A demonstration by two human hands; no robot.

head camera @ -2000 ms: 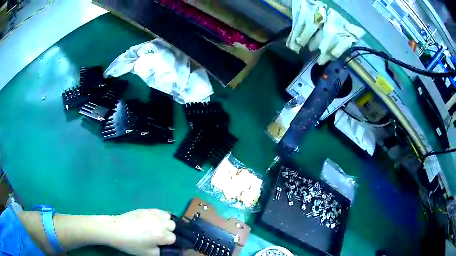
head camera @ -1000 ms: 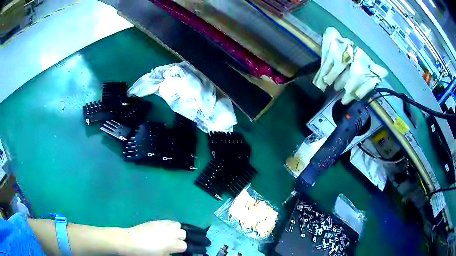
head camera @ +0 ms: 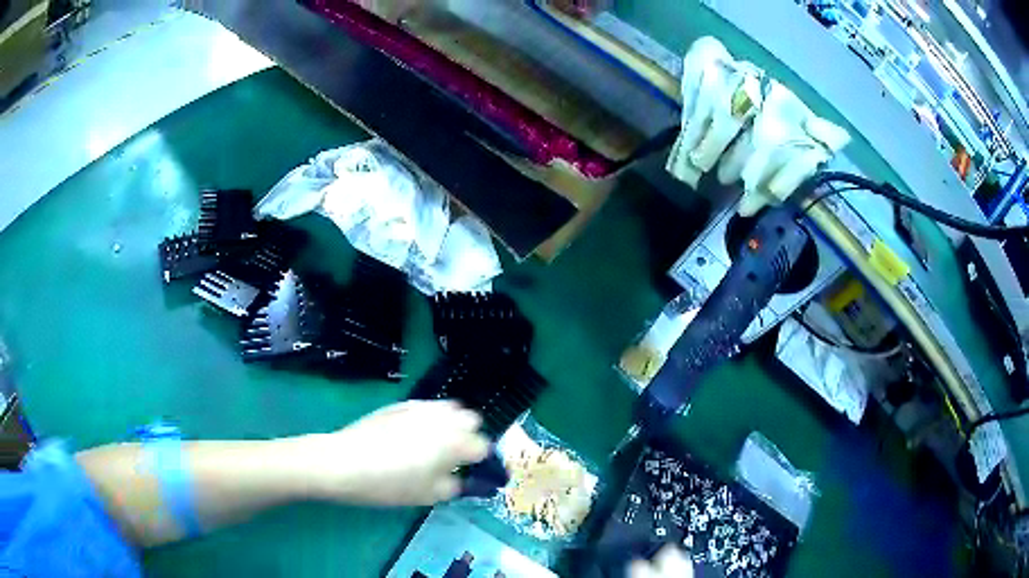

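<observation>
My left hand [head camera: 412, 454], with a blue band on the wrist, grips a small dark piece [head camera: 483, 476], seemingly part of a black heat sink, beside the open bag of cream pads [head camera: 550, 488]. The fingers hide much of it. Black finned heat sinks [head camera: 483, 339] lie just behind this hand. The pale jig plate [head camera: 480, 542] is cut off by the bottom edge, with small dark parts on it. My right hand [head camera: 663, 562] shows only as blurred fingertips at the bottom edge, over the black tray [head camera: 615, 522] of silvery components [head camera: 705, 508].
More black heat sinks [head camera: 322, 327] lie at left, before a crumpled white bag [head camera: 389, 215]. A dark electric screwdriver [head camera: 722, 311] slants above the tray. A clear bag [head camera: 779, 480] lies right of the tray. An open carton [head camera: 451, 152] stands at the top; gloves [head camera: 750, 130] hang on the rail.
My left hand has moved up and right from beside the jig to the heat sinks and pad bag. Fingertips of my right hand have appeared at the tray. The brown top seen on the jig is gone.
</observation>
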